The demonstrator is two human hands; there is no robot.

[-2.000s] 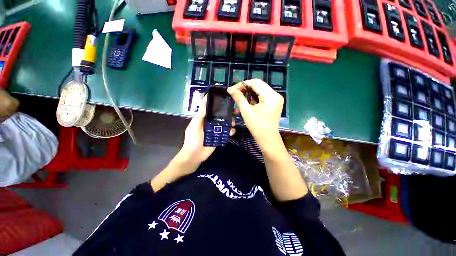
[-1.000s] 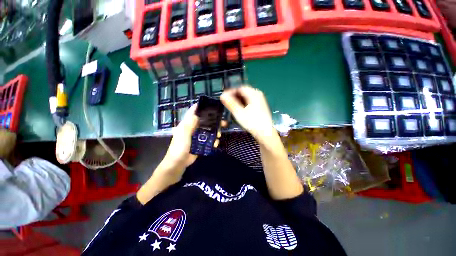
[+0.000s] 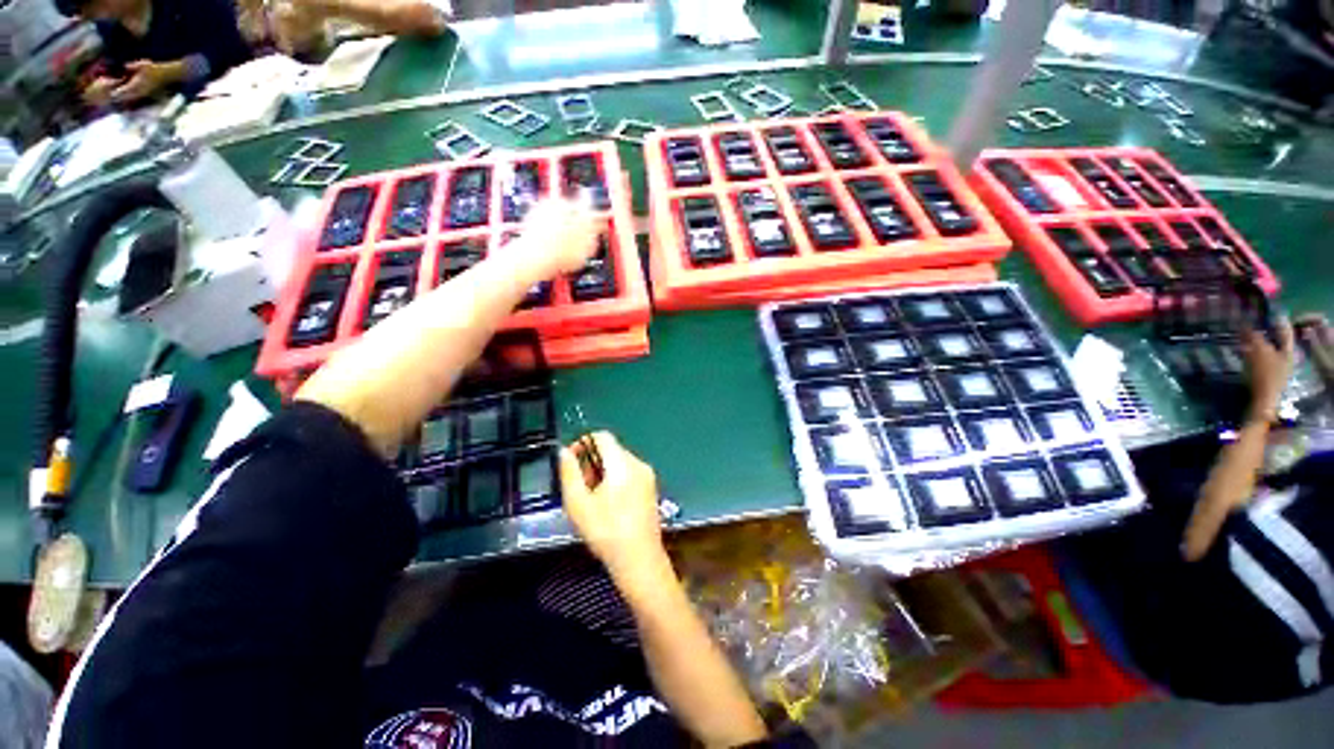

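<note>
My left hand (image 3: 556, 242) is blurred and reaches over the right end of the left red phone tray (image 3: 454, 252). Whether it holds a phone cannot be told. Dark keypad phones (image 3: 347, 214) lie in the tray's pockets. My right hand (image 3: 612, 495) is at the bench's front edge, closed on thin dark tweezers (image 3: 588, 460). The clear lens tray (image 3: 480, 486) with black-bordered squares lies left of my right hand, partly hidden by my left arm and sleeve.
A silvery tray of lenses (image 3: 936, 395) lies at right. More red phone trays (image 3: 819, 278) stand behind it. A separate phone (image 3: 164, 439), a black duct (image 3: 66, 322) and a white-grey box (image 3: 205, 271) are at left. A waste box (image 3: 819, 644) is below the edge. Another worker's hand (image 3: 1267, 359) is at right.
My left hand has left the space before my chest and moved forward to the red tray. The phone no longer shows before my chest. The view has tilted up and turned right.
</note>
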